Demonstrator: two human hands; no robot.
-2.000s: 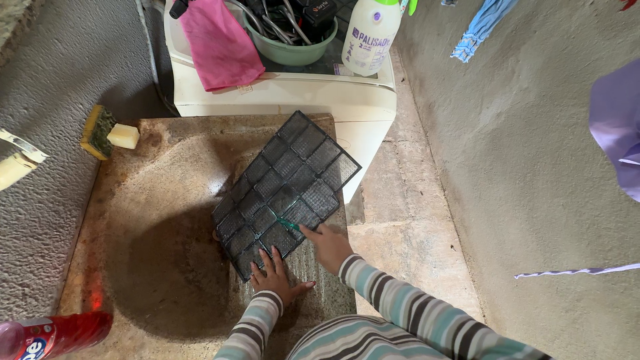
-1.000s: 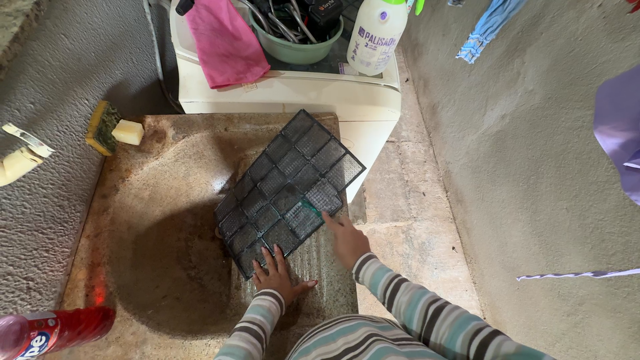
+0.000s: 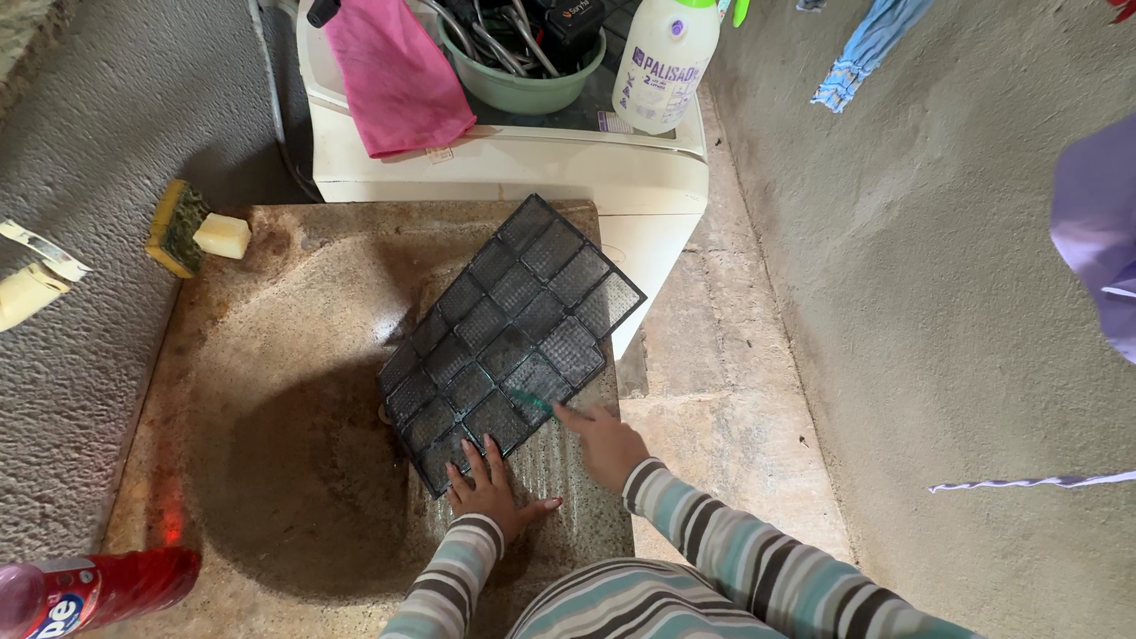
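Observation:
A black mesh filter panel (image 3: 510,333) with a grid frame lies tilted across the ribbed washboard side of a stone laundry sink (image 3: 293,355), its left part over the basin. My left hand (image 3: 488,497) rests with spread fingers on the panel's lower edge, thumb out on the ribs. My right hand (image 3: 605,444) is closed around a small green brush (image 3: 531,400), whose far end touches the mesh near the panel's lower right edge; most of its handle is hidden in my fist.
A yellow-green sponge (image 3: 177,229) and a soap bar (image 3: 224,236) sit at the sink's back left corner. A red bottle (image 3: 115,586) lies front left. Behind stands a white washing machine (image 3: 506,169) bearing a pink cloth (image 3: 399,80), a green basin (image 3: 524,89) and a jug (image 3: 666,71).
My right hand has moved right from the panel's lower middle, then back a little to the left and down with the brush. My left hand stays on the panel's edge.

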